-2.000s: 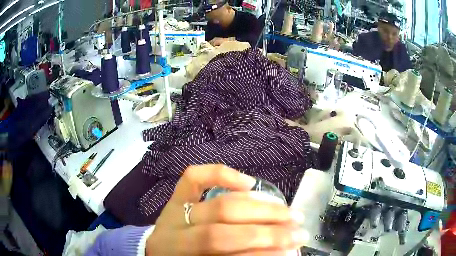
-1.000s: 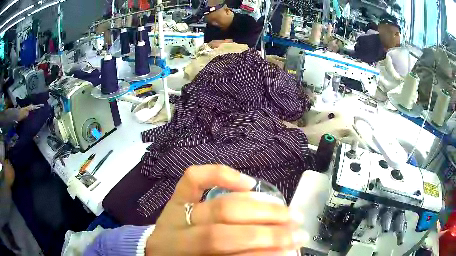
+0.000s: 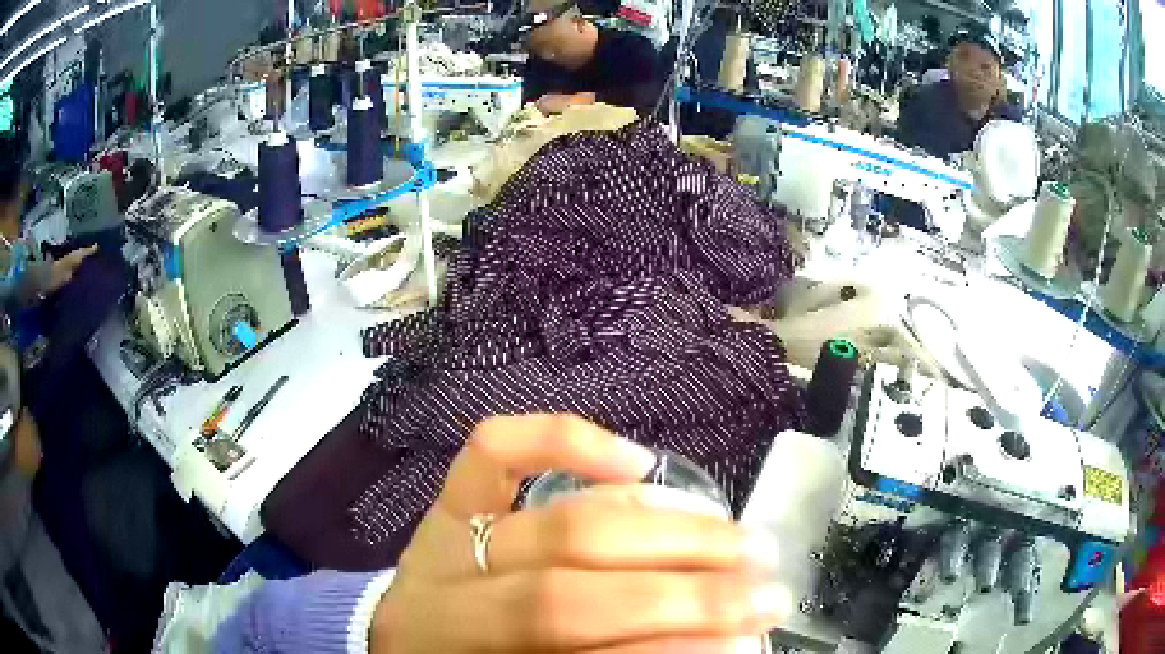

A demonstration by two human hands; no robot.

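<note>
My left hand (image 3: pixel 575 549), with a ring and a purple sleeve, is large at the bottom centre. Its fingers are wrapped around a clear round glass jar (image 3: pixel 690 478), whose rim shows above the fingers. A pale, blurred, rounded object (image 3: pixel 795 505) stands upright just right of the fingertips; I cannot tell what it is. The heap of dark pinstriped cloth (image 3: pixel 588 281) lies behind the hand. The white overlock machine (image 3: pixel 990 441) is at the right, its needle area dark and partly hidden. My right hand is not in view.
A dark thread cone with a green top (image 3: pixel 832 383) stands left of the overlocker. Another sewing machine (image 3: pixel 211 288) and small hand tools (image 3: pixel 243 415) are at left. Purple cones (image 3: pixel 279 185) stand behind. Two people sit across the tables; another person's hand (image 3: pixel 64 266) shows at far left.
My left hand and the jar stay almost in place. The person at the back right has raised a hand to the face. A person's arm has come into view at the far left.
</note>
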